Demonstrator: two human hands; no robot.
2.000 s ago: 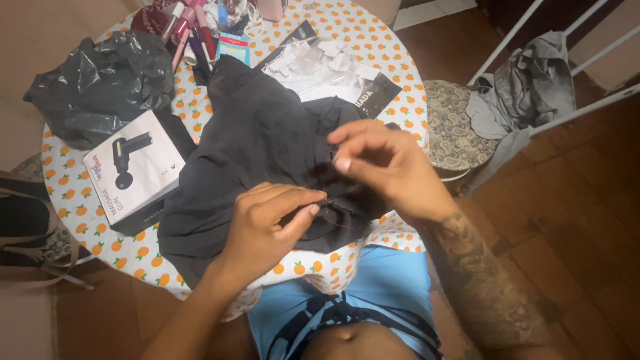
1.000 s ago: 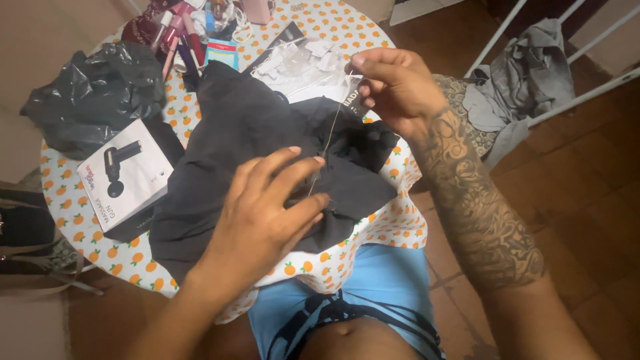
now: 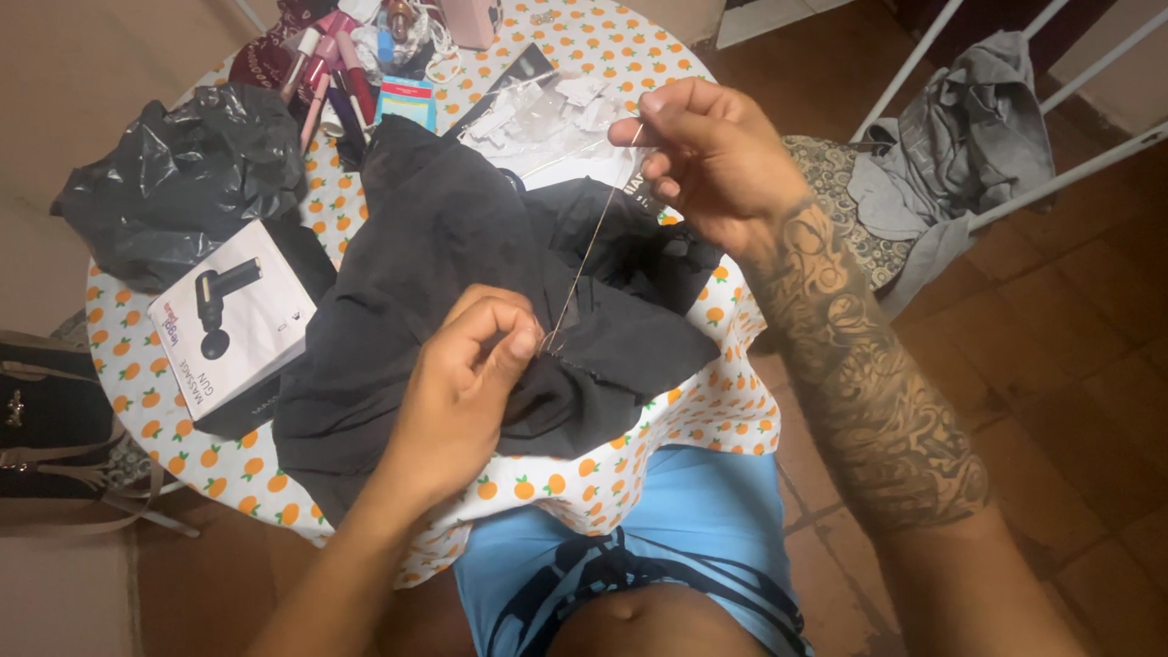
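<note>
A black cloth garment (image 3: 438,265) lies spread and rumpled over the near side of the round table. My left hand (image 3: 474,374) pinches the cloth between thumb and index finger, beside a stitched edge where small loops of thread show. From that spot a thin light-coloured thread (image 3: 590,246) runs taut up to the right. Its upper end is pinched between the fingers of my right hand (image 3: 698,151), raised above the garment's far right side. Whether a needle is in those fingers cannot be told.
A massage gun box (image 3: 233,319) and a black plastic bag (image 3: 187,182) stand left of the garment. Cosmetic tubes (image 3: 333,68) lie at the back, near a clear plastic bag with white pieces (image 3: 547,119). A grey cloth (image 3: 958,155) hangs over a chair at right. An orange-print tablecloth (image 3: 520,484) drapes over the table edge.
Two seconds ago both hands were close over the cloth; my right hand has since risen away. My left hand, spread on the cloth one second ago, now pinches it.
</note>
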